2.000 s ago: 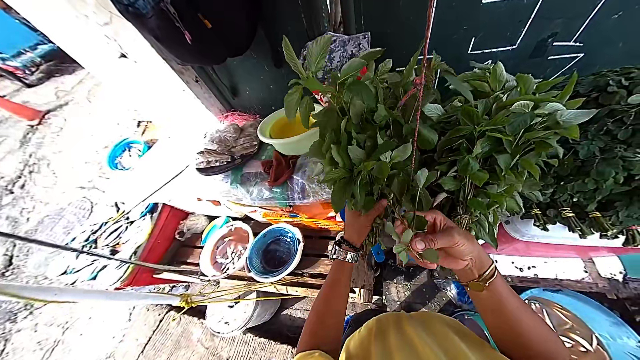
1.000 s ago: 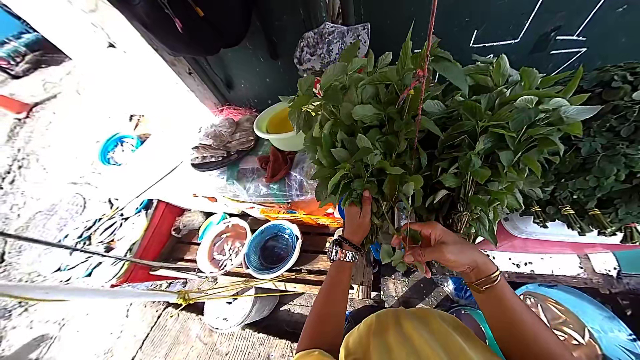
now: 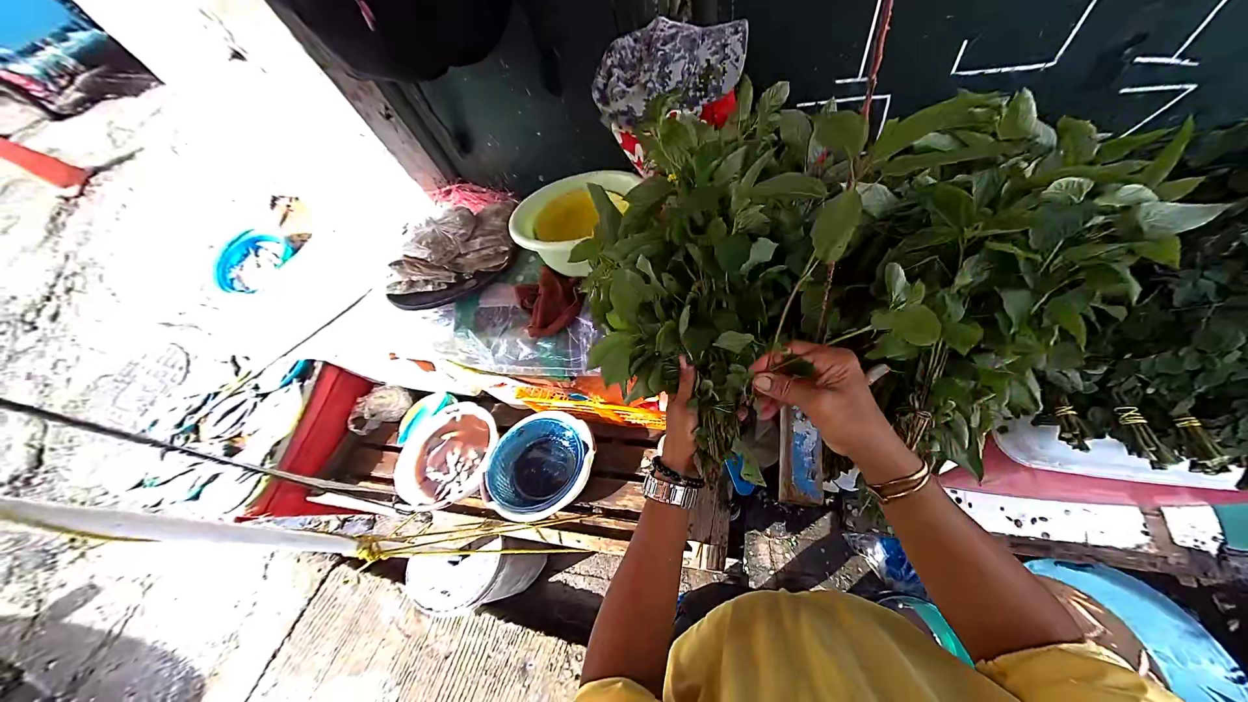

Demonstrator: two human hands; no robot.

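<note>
A leafy green bunch of stems (image 3: 717, 292) stands upright in front of me. My left hand (image 3: 682, 424) is closed round its lower stems, the fingers partly hidden by leaves. On the bunch's right side, my right hand (image 3: 814, 390) pinches a leafy sprig (image 3: 795, 292) between thumb and fingers. Right of that hand is another large leafy bunch (image 3: 1004, 263), its stems gathered low down. Smaller bunches with tied stems (image 3: 1131, 429) lie at the far right.
A red cord (image 3: 877, 58) hangs before the dark green wall. Left are a pale green bowl (image 3: 561, 219), a white-rimmed blue bucket (image 3: 539, 466), a bucket with small pieces (image 3: 448, 456) and a white pail (image 3: 473, 575). A rope (image 3: 195, 453) crosses low at left. A blue basin (image 3: 1141, 604) sits lower right.
The right hand has risen beside the bunch, and a sprig now stands up from its fingers. My left hand stays at the bunch's lower stems.
</note>
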